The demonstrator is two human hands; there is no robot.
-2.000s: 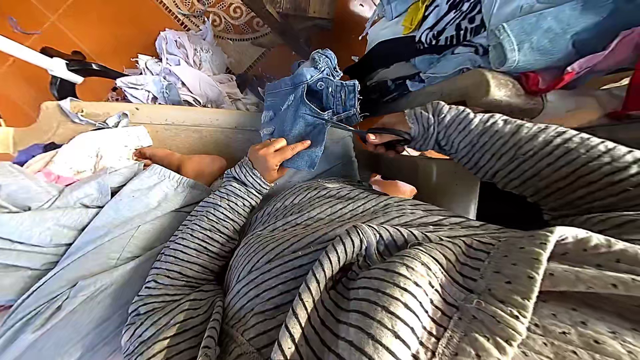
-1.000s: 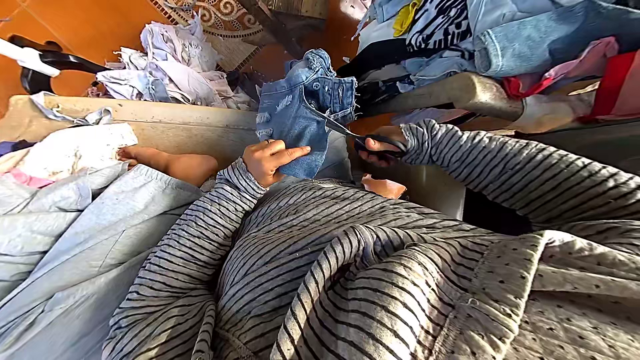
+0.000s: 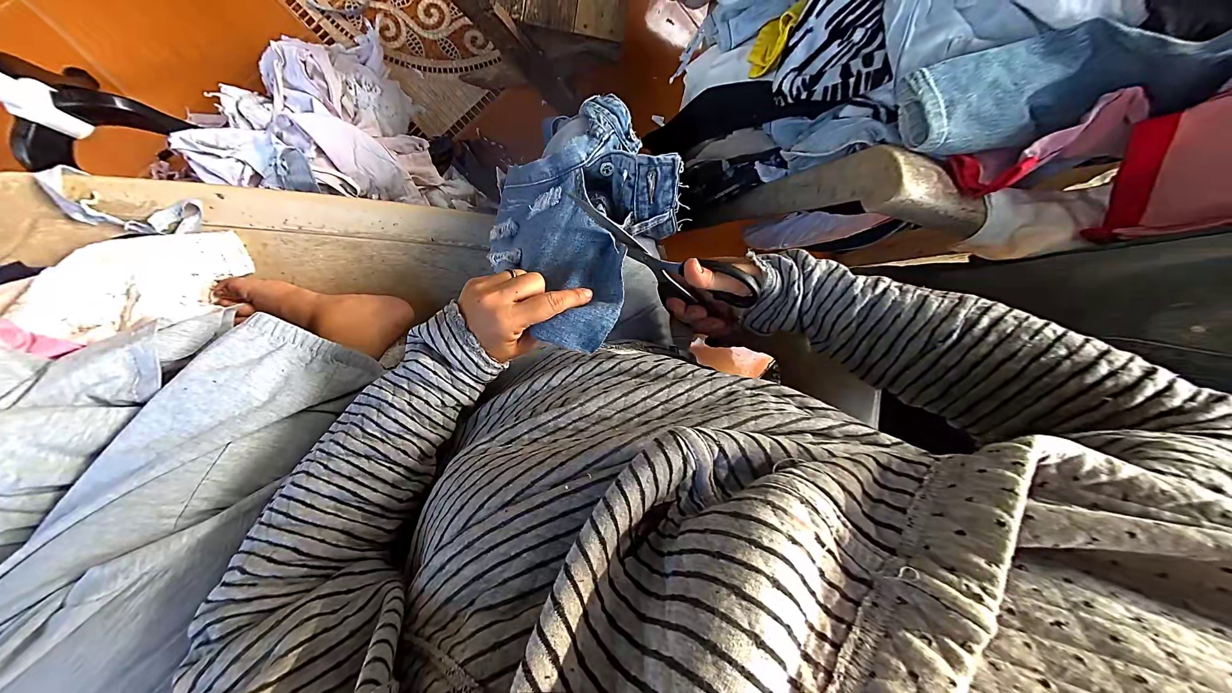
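Observation:
A ripped blue denim garment with a button and frayed edges hangs in front of my body, at the wooden edge. My left hand grips its lower left part, the index finger stretched across the denim. On the right, my right hand is closed on the black handles of a pair of scissors. The scissor blades point up and left and lie at the denim, close beside the buttoned waistband. Whether the blades are cutting through cloth cannot be told. My left thumb is mostly hidden.
Pale fabric scraps lie piled beyond the wooden edge. Mixed clothes are heaped at upper right, near a wooden armrest. At left are grey trousers and another person's bare forearm or foot. A black plastic frame part stands upper left.
The scissors' handles are spread a little differently from the earlier frames. Both hands stay in about the same place, on the denim and the scissors.

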